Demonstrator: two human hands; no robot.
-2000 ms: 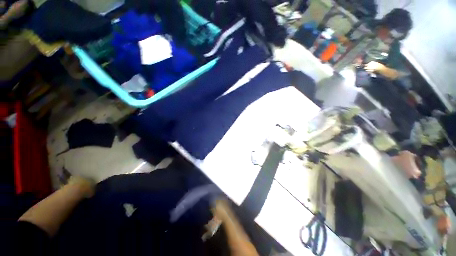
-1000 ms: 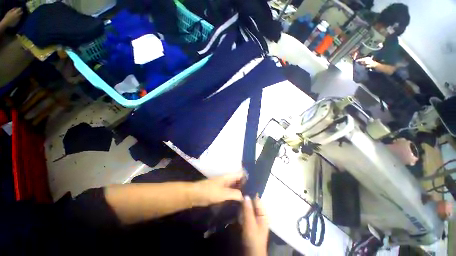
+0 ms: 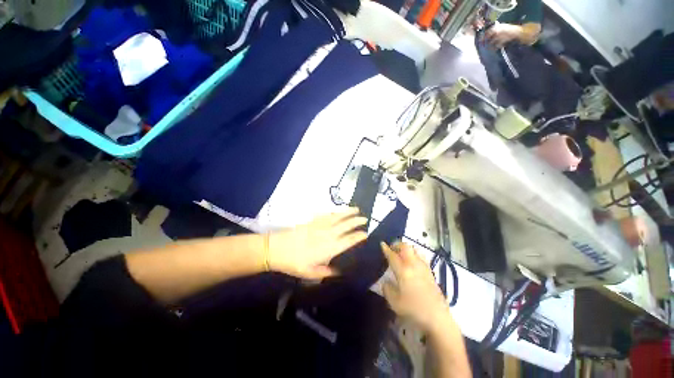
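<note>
A narrow dark strip [image 3: 364, 193] lies on the white sewing table and runs up to the needle area of the off-white sewing machine [image 3: 510, 196]. A dark navy piece [image 3: 372, 258] lies with it, between my hands. My left hand [image 3: 314, 244] rests over the cloth from the left, its fingertips on the strip's near part. My right hand [image 3: 410, 284] has its fingertips at the navy piece's right edge. Its palm side and the cloth's underside are hidden. Shears with black loop handles [image 3: 444, 277] lie right of my right hand, partly covered.
Navy panels [image 3: 244, 144] spread over the table's far left side. A turquoise basket [image 3: 89, 137] with blue cloth stands upper left, a red crate [image 3: 22, 284] at the far left. A dark pad [image 3: 482, 235] and a small tool tray [image 3: 538, 334] are right. Another person's hand [image 3: 510, 33] shows beyond.
My hands came up from the lap to the table, brought a navy strip onto it, then moved nearer the needle. The long navy strip is now bunched between them. The view has shifted.
</note>
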